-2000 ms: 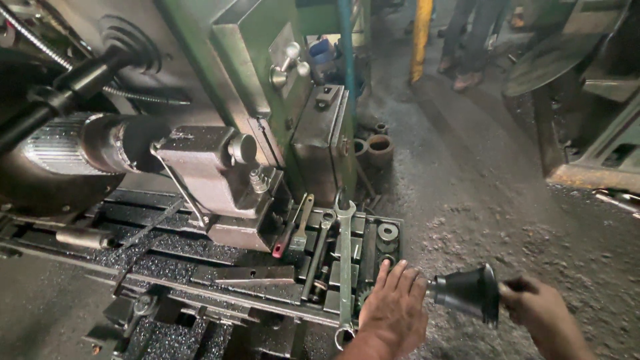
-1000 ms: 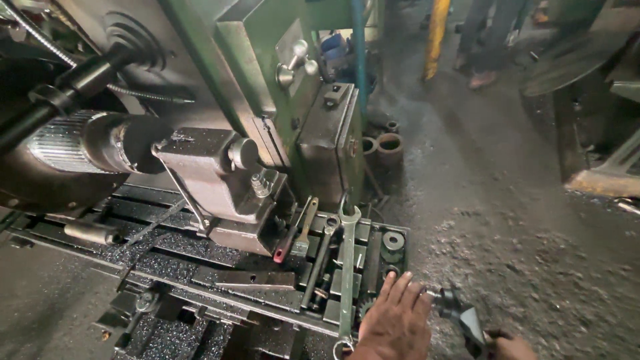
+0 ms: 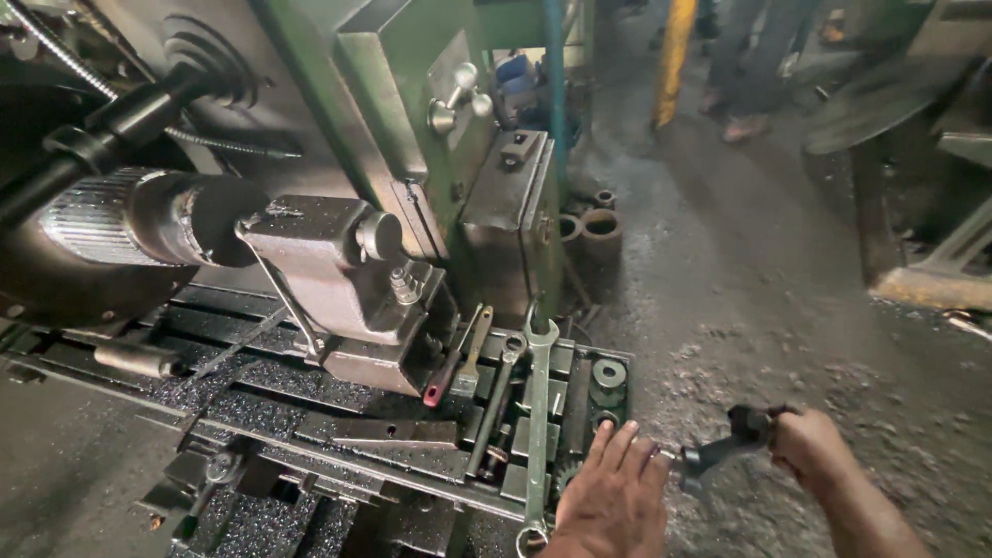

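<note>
My right hand (image 3: 806, 446) is closed on the handle of a dark metal crank (image 3: 721, 453) at the table's right end. My left hand (image 3: 620, 488) lies flat over the end of the machine table, fingers extended, beside the crank's hub; what its palm touches is hidden. Just left of it lies a long combination wrench (image 3: 540, 418). Further left are a ratchet or ring wrench (image 3: 496, 407), a flat brush (image 3: 474, 356) and a red-handled screwdriver (image 3: 446, 380). A tailstock (image 3: 318, 263) stands against a splined or toothed cylindrical workpiece (image 3: 116, 217).
Metal chips (image 3: 287, 395) cover the slotted machine table (image 3: 256, 434). A flat steel bar (image 3: 395, 434) lies on it. Round washers or collars (image 3: 609, 373) sit at its right end. Metal rings (image 3: 601, 225) stand on the floor behind. A person's legs (image 3: 752, 62) show beyond a yellow post (image 3: 676, 62).
My right hand and the crank's handle have changed position, showing the crank turning. My left hand stays at the table's end.
</note>
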